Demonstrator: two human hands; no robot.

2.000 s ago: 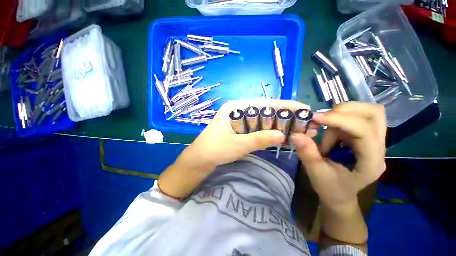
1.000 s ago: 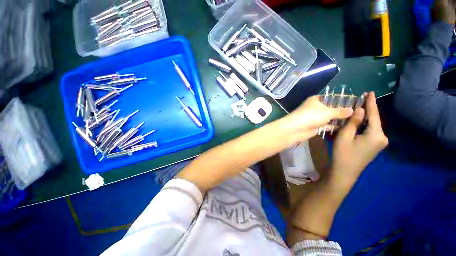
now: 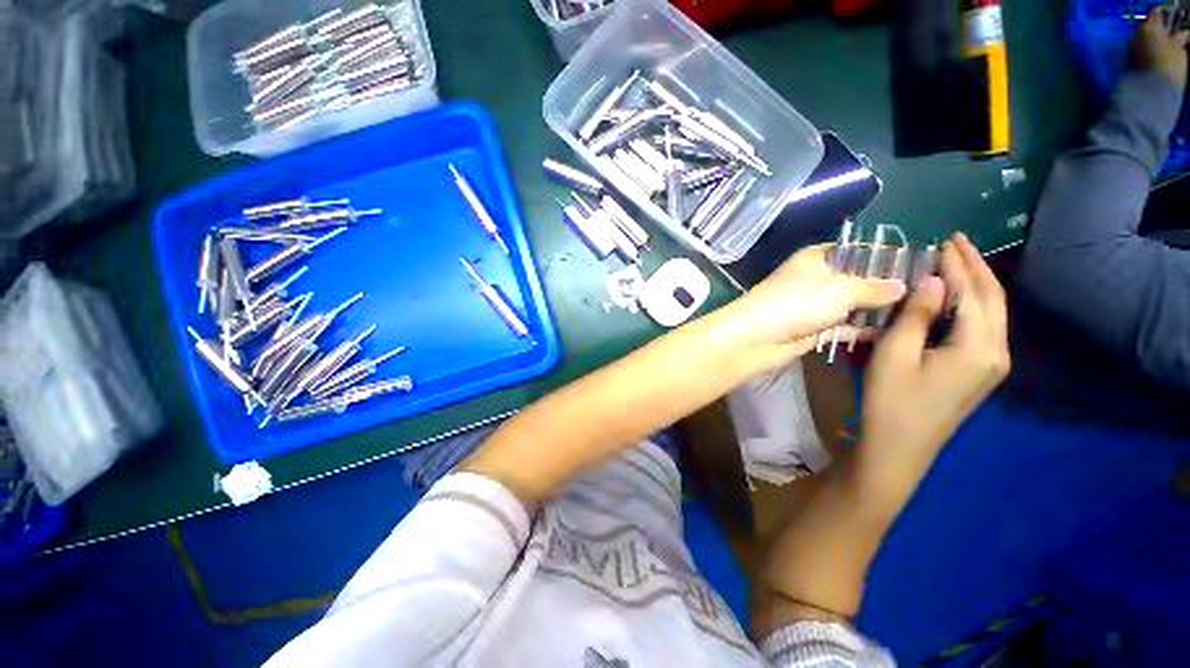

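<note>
My left hand grips a row of several silver cylinders with thin pins beyond the bench edge at the right. The pins stick out above and below the fingers. My right hand is at the right end of the row, its fingertips against the end cylinder; whether it grips one is partly hidden. The blue work tray lies at the left with a pile of the same cylinders at its left side and two lying apart at its right side.
A clear box of loose parts rests tilted by a black smartphone. Loose metal sleeves and a white rounded case lie nearby. A clear box of aligned parts stands behind the tray. Another person's sleeve is at the right.
Since two seconds ago the view has turned right and both hands have moved right with the row. A second cylinder now lies apart in the tray's right side. In the last second little has changed.
</note>
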